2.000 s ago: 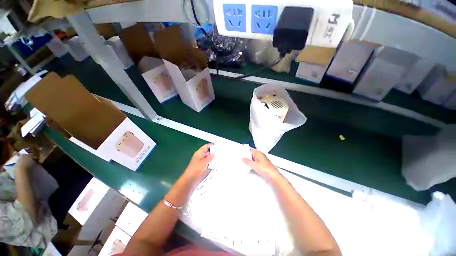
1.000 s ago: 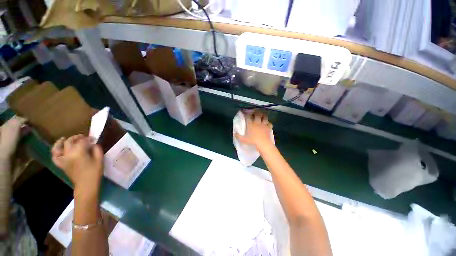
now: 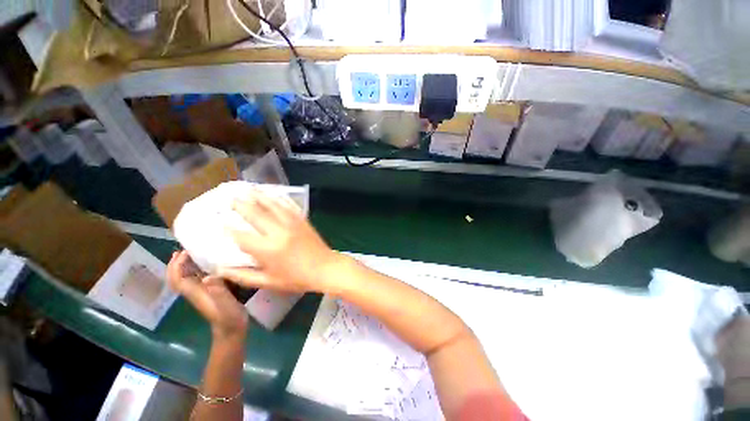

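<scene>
A white bagged device (image 3: 215, 226) is held at left above the green bench. My right hand (image 3: 275, 242) lies spread over its upper right side. My left hand (image 3: 210, 296) is cupped at its lower left edge, with its fingertips partly hidden. A carton with a brown flap (image 3: 197, 185) stands behind and under the bundle; its white lower part (image 3: 271, 308) shows below my right wrist. Whether the bundle is inside the carton's opening is hidden. White leaflets with line drawings (image 3: 374, 358) lie under my right forearm.
An open carton (image 3: 131, 284) stands at far left. A bagged device (image 3: 604, 218) lies on the belt at right, near white bags (image 3: 699, 308) and another person's arm (image 3: 734, 353). A power strip (image 3: 415, 85) hangs from the shelf; small boxes (image 3: 534, 136) line the back.
My right hand has lifted the bagged device off the belt and brought it left. My left hand has moved right to the bundle; its small white leaflet no longer shows. The view has shifted.
</scene>
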